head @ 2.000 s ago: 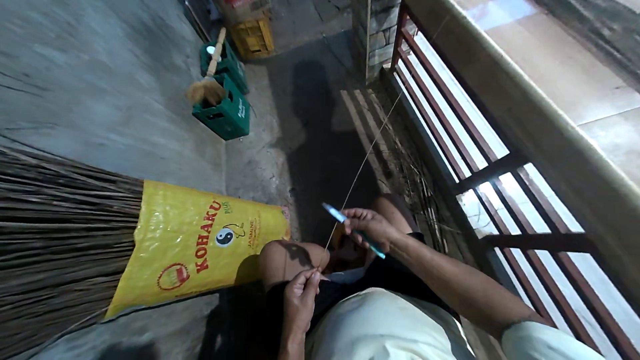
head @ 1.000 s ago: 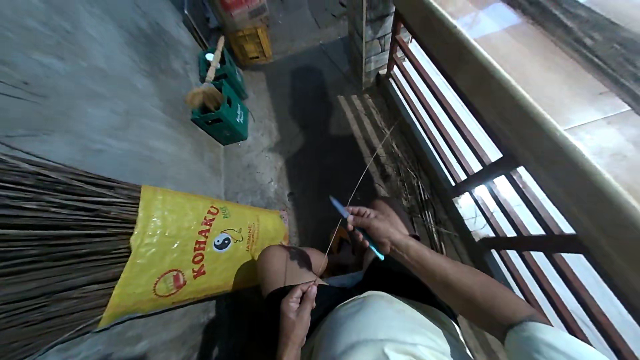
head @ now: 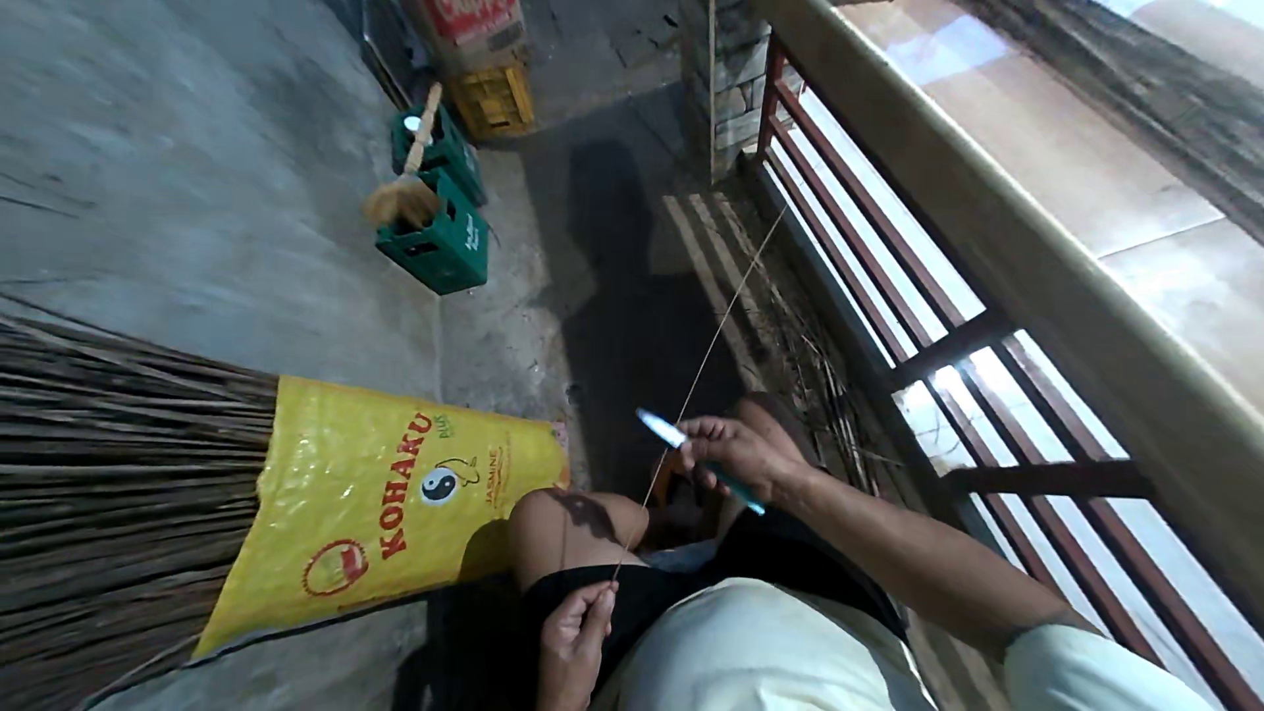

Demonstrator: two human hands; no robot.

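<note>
My right hand (head: 736,456) grips a knife (head: 662,429) with a blue-green handle, its blade pointing up and left over the floor. Between the thumb and fingers of my left hand (head: 581,632), low in the view beside my thigh, is the lower end of a long thin stick (head: 719,331). From there the stick rises past my knee and close to the knife, and its far end reaches toward the railing. Whether the blade touches the stick I cannot tell.
A yellow printed sack (head: 375,494) holding many long thin sticks (head: 128,464) lies at left. Green crates (head: 454,247) with a brush-like broom (head: 403,202) stand by the wall. Loose sticks (head: 820,365) lie along the railing (head: 948,346) at right. A yellow crate (head: 494,99) is farther back.
The knife stays in my right hand while its blade has shifted its angle slightly. The thin stick's far end now points farther right, toward the railing. My left hand keeps its pinch.
</note>
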